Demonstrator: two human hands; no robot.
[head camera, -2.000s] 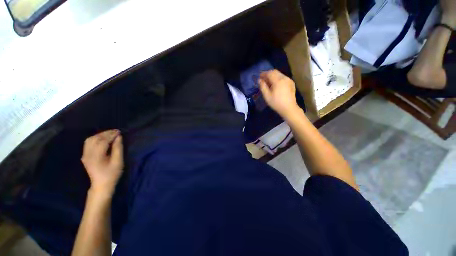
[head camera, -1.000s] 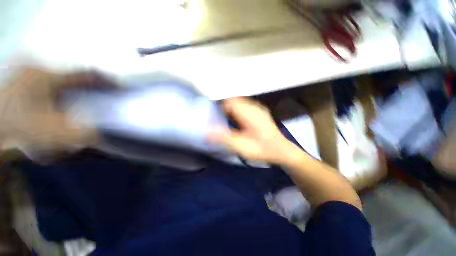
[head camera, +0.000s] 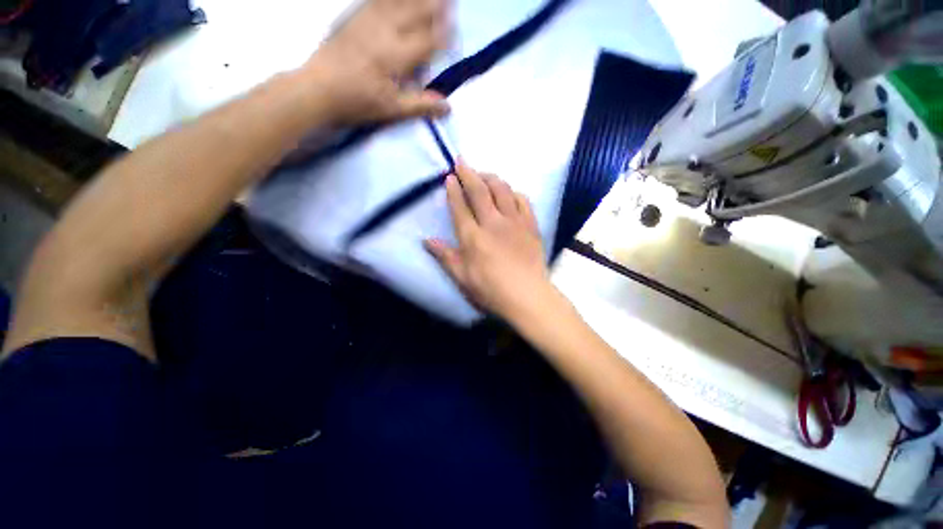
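A garment panel (head camera: 517, 124) lies pale side up on the white table, left of the sewing machine. Navy bands (head camera: 496, 52) cross its pale side, and a ribbed navy part (head camera: 626, 124) shows at its right. My left hand (head camera: 377, 62) is over the panel's upper part, blurred, thumb by a narrow navy strip (head camera: 442, 143); its grip cannot be made out. My right hand (head camera: 494, 238) rests on the panel with its fingertips at the strip's lower end, fingers close together, holding nothing visible.
The white sewing machine (head camera: 765, 103) stands at the right, its presser foot (head camera: 716, 212) beside a lit spot. Red-handled scissors (head camera: 822, 398) lie on the table at the lower right, near an orange part (head camera: 915, 359). Dark cloth pieces (head camera: 103, 31) lie at the upper left.
The view has swung to the machine table. The pale piece, blurred near the table edge before, now lies spread on the table with both my hands on or over it.
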